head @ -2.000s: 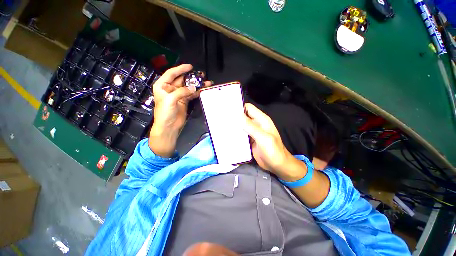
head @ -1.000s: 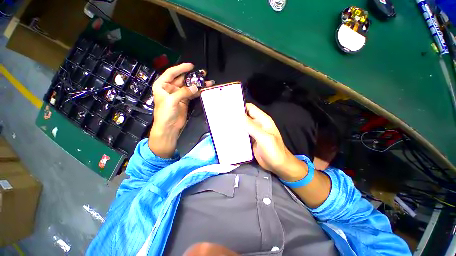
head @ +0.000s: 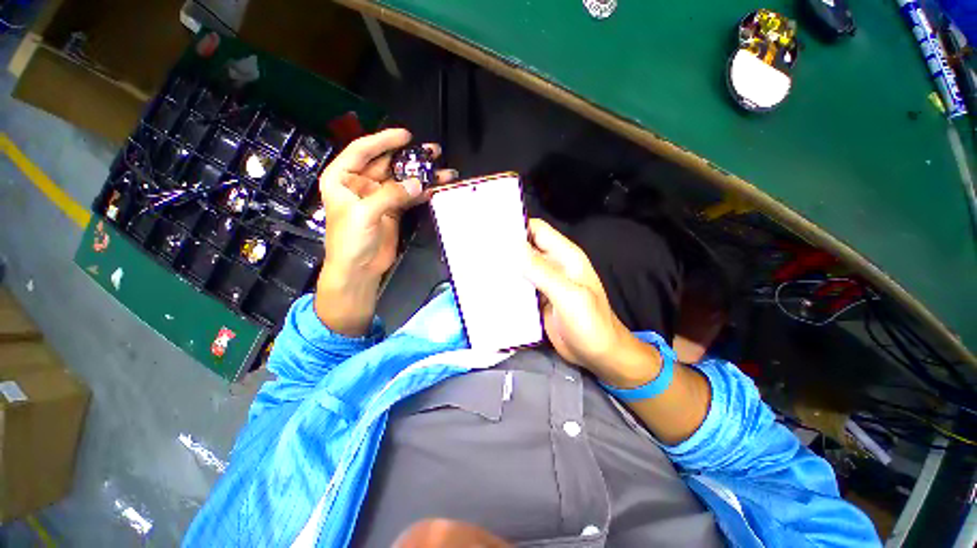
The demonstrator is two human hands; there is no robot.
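My left hand holds a small round dark module with shiny parts between its fingertips, near the phone's top left corner. My right hand holds a smartphone by its right edge over my lap. The phone has an orange-red edge and its screen shows plain white. The fingers behind the phone are hidden.
A black compartment tray with devices and dark leads lies on a green board at left. On the green bench are an opened device half, a dark object and a marker pen. Cables hang under the bench at right.
My left hand and the module have shifted very slightly to the left. The phone stays in my right hand almost unmoved, its screen still white.
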